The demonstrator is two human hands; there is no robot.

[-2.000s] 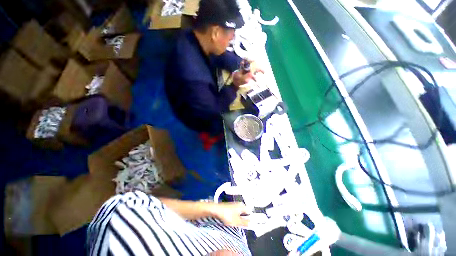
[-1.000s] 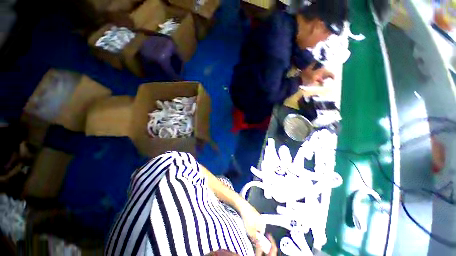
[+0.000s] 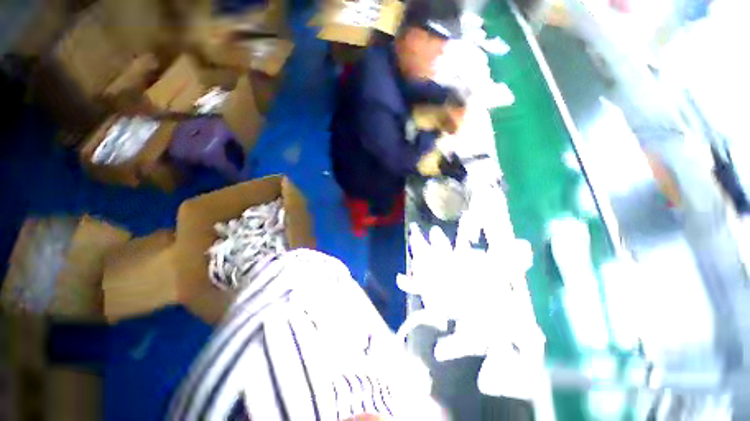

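Note:
White curved shells (image 3: 473, 275) lie heaped and overexposed on the dark worktop (image 3: 444, 380) in front of me. One curved shell (image 3: 421, 319) sticks out over the near edge. My striped sleeve fills the bottom middle. A blurred skin-coloured patch beyond its end, at the bottom edge, may be part of my left hand (image 3: 438, 406); its fingers and anything in them cannot be made out. Another small patch of skin shows at the bottom edge, but I cannot tell what part it is. My right hand cannot be made out.
A seated person in dark clothes (image 3: 370, 123) works at the left, beside a round dish (image 3: 445, 198). The green belt (image 3: 534, 156) runs beyond the heap. An open carton (image 3: 296, 215) of white parts stands on the blue floor, with more cartons behind.
The view has swung and blurred, and the worktop has moved left in the picture since one second ago. My left forearm and the small white part in my left hand no longer show clearly.

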